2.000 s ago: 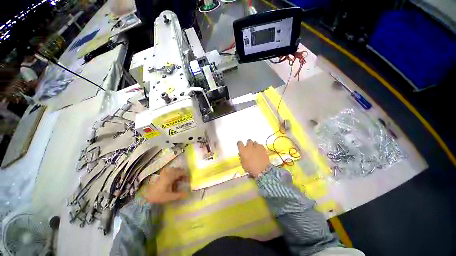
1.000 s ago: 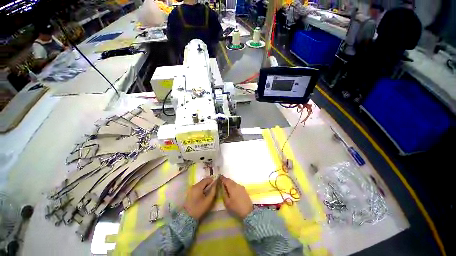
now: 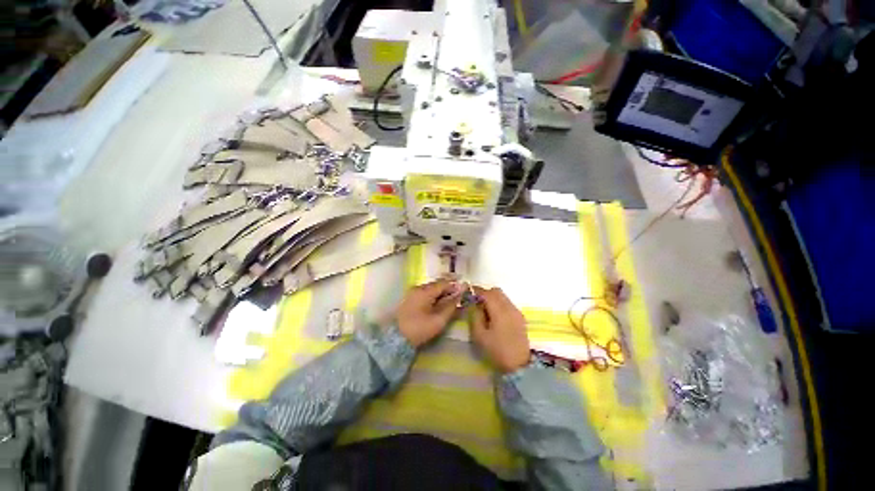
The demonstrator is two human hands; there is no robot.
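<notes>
My left hand [image 3: 427, 312] and my right hand [image 3: 500, 329] meet just in front of the needle area of the white sewing machine head [image 3: 453, 197]. Their fingertips pinch a small piece with a shiny metal part [image 3: 467, 298], perhaps a hook; the fingers hide most of it. The presser clamp [image 3: 449, 261] is just beyond the fingertips. A fanned pile of beige webbing straps [image 3: 278, 225] with silver hardware lies left of the machine. A small metal buckle [image 3: 335, 323] lies alone on the table left of my left hand.
A clear bag of silver hooks [image 3: 705, 384] lies at the right, near a blue-handled tool [image 3: 763, 309]. Red thread [image 3: 600, 336] lies right of my right hand. A control panel [image 3: 672, 104] stands at upper right. A round fan [image 3: 38, 278] is at the left edge.
My hands were apart two seconds ago and came together below the needle; they now hold a shiny metal part. The head view has shifted, tilting lower. The single buckle appeared after the earliest frame.
</notes>
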